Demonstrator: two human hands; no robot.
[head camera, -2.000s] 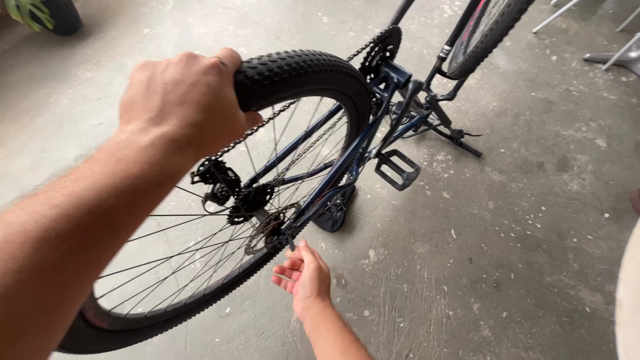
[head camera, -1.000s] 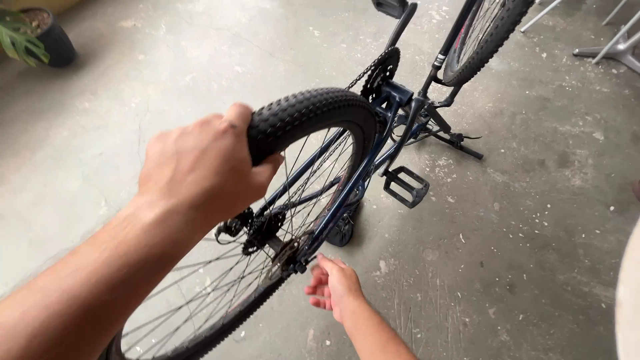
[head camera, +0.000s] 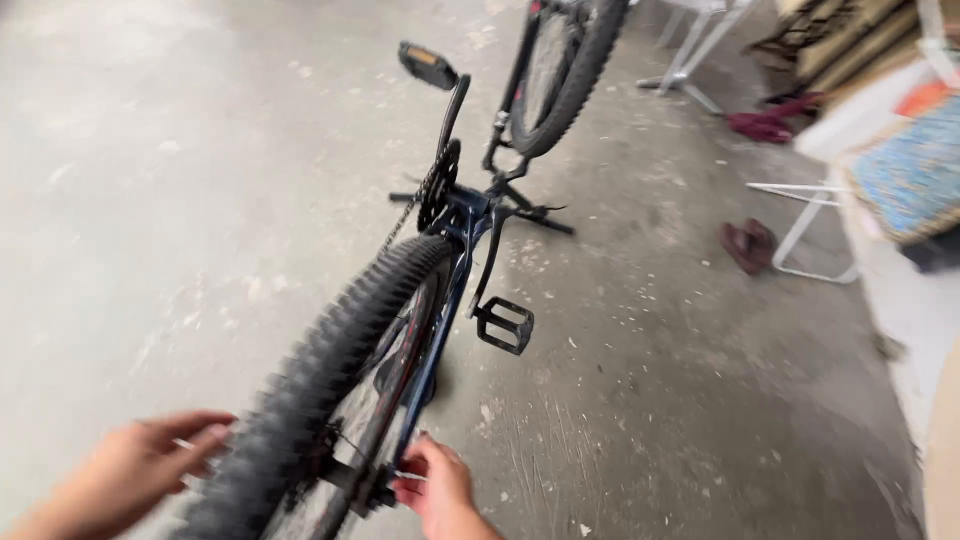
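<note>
A bicycle with a dark blue frame (head camera: 437, 341) stands upside down, its knobby rear tire (head camera: 322, 360) running toward me. At the lower left, my left hand (head camera: 154, 461) is beside the tire with fingers spread, holding nothing; whether a fingertip touches the rubber is unclear. My right hand (head camera: 437, 480) is at the rear axle end of the frame, fingers curled by a dark part there; blur hides whether it grips that part. The chainring (head camera: 439, 187), with its chain, and a black platform pedal (head camera: 505, 325) are farther up. The front wheel (head camera: 574, 90) is at the top.
The second pedal (head camera: 427, 65) sticks out at the upper left of the frame. A handlebar end (head camera: 551, 223) lies low near the concrete floor (head camera: 637, 375). On the right are white metal furniture legs (head camera: 806, 232), brown footwear (head camera: 748, 246), a dark red cloth (head camera: 769, 124) and a blue patterned fabric (head camera: 911, 165).
My left hand has let go of the rear tire's top and is now lower, beside it. My right hand remains near the axle. The view has swung to the right.
</note>
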